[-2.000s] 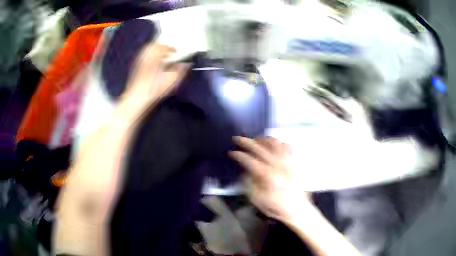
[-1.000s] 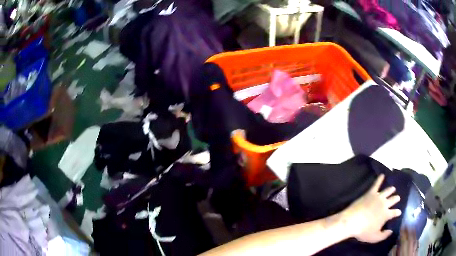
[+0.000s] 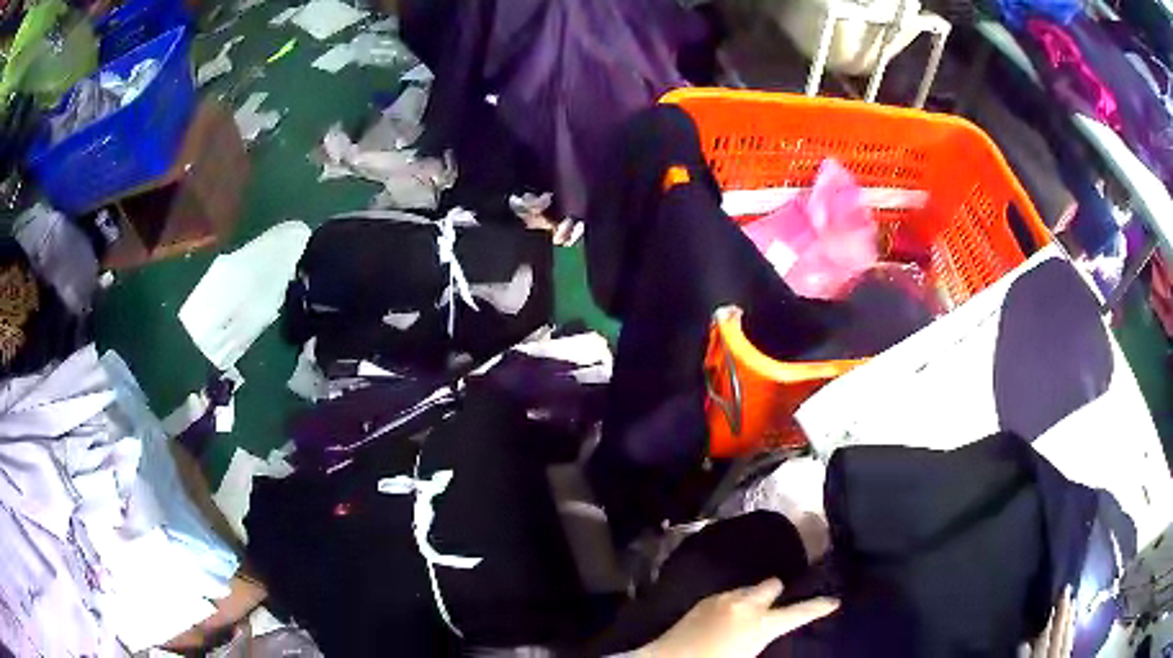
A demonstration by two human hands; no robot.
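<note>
A large dark cloth (image 3: 945,540) lies over the near edge of the white machine table (image 3: 900,373). A dark purple cut piece with a rounded edge (image 3: 1052,347) lies flat on the table. My left hand (image 3: 740,623) is at the bottom, over dark cloth beside the table; two fingertips point right and are apart, and the rest is cut off or hidden. Only some fingers of my right hand (image 3: 1057,632) show at the bottom right, beside the dark cloth under a bright glare. What they hold cannot be seen.
An orange crate (image 3: 823,116) stands left of the table with pink cloth (image 3: 823,238) in it and dark cloth over its rim. Dark bundles with white ties (image 3: 386,289) lie on the green floor among scraps. A blue crate (image 3: 122,135) is at upper left.
The view has swung left and down from the machine, most of it by a second ago. Since then my left hand has moved off the cloth on the table toward the lower left.
</note>
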